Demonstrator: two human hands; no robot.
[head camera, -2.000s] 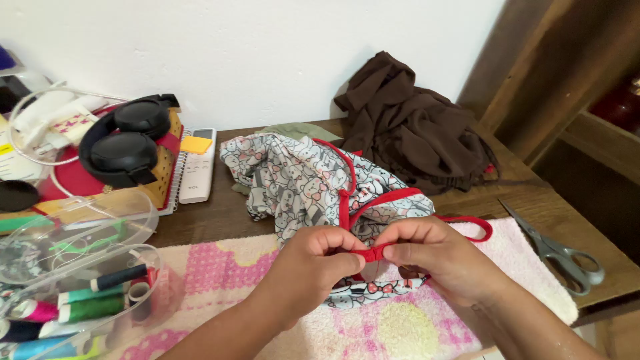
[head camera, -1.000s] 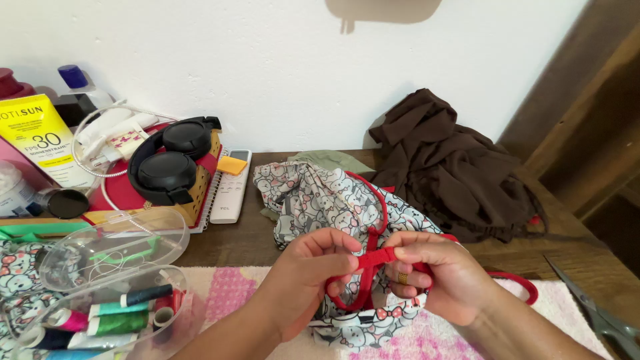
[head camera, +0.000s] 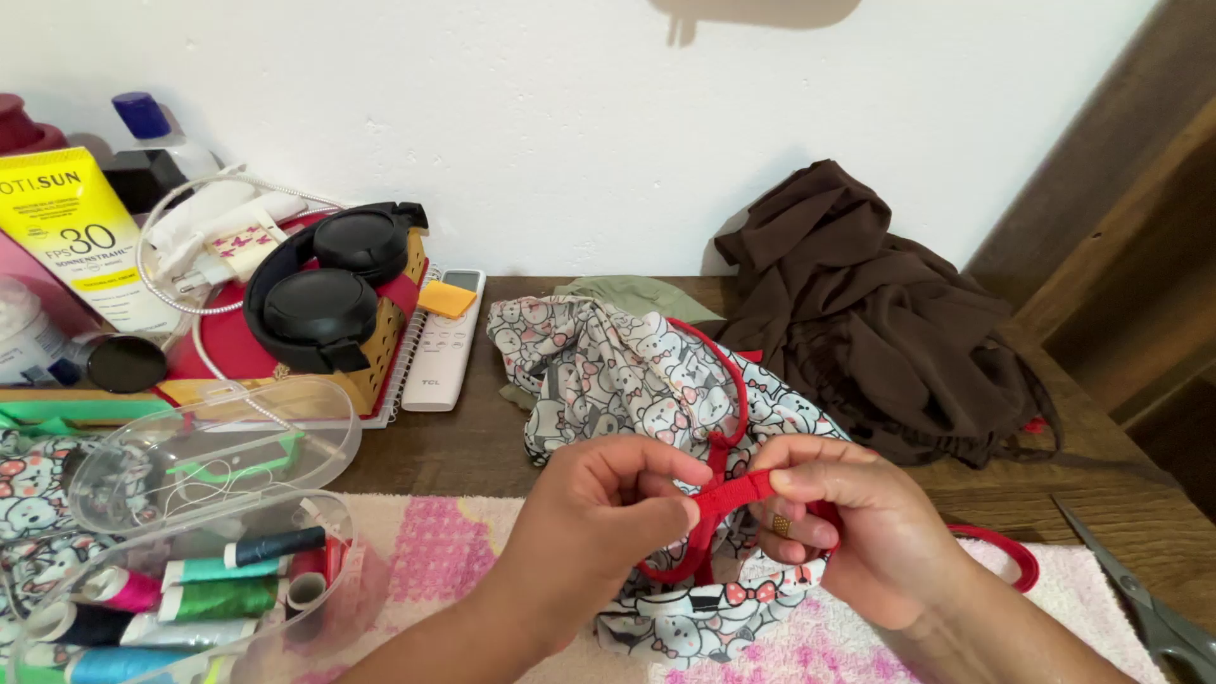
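My left hand (head camera: 608, 522) and my right hand (head camera: 855, 513) pinch a red fabric band (head camera: 736, 494) between thumbs and fingers, a short flat stretch of it showing between them. A ring is on my right hand. Behind and below the hands lies a bunched cloth printed with cartoon animals (head camera: 617, 370), edged with red binding that loops up its middle. More red binding (head camera: 1007, 556) curves out on the right, over a pink and white towel (head camera: 437, 560).
Open clear plastic box (head camera: 351, 608) of thread spools at lower left; headphones (head camera: 321, 306) on a red-topped box; white remote control (head camera: 445, 351) beside it. Brown cloth (head camera: 855, 285) is heaped at back right, scissors (head camera: 1130, 589) at the right edge, sunscreen tube (head camera: 90, 237) far left.
The red band between my fingers now lies flatter and shows a longer stretch than two seconds ago. The view has shifted, bringing the sunscreen tube in.
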